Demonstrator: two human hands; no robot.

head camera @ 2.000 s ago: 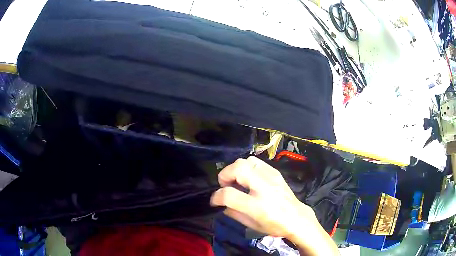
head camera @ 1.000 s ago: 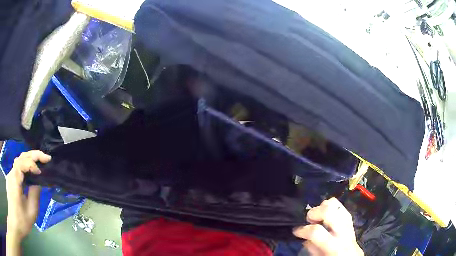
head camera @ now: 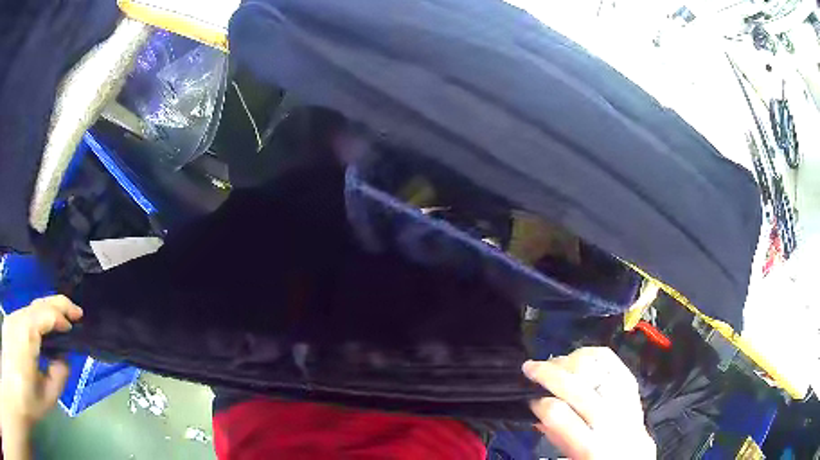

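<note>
A large black garment body [head camera: 270, 269] is stretched over my lap, its stitched edge running across the lower middle. My left hand [head camera: 36, 346] pinches its left end at the lower left. My right hand [head camera: 589, 395] holds its right end at the lower right. A wide navy-black folded band panel [head camera: 503, 117] lies along the table's front edge above the garment. Part of the garment's far side blends into dark shadow under the table.
Long shears [head camera: 764, 162] and small scissors [head camera: 784, 130] lie on the white table [head camera: 665, 81] at right. A blue-edged cloth tray [head camera: 485, 256] hangs under the table. A clear plastic bag [head camera: 184, 99] and blue bins [head camera: 103, 382] are at left. Dark cloth hangs at upper left.
Two seconds ago only my right hand showed, near the garment; by one second ago both hands held its edge. Since then the hands and view have shifted only slightly.
</note>
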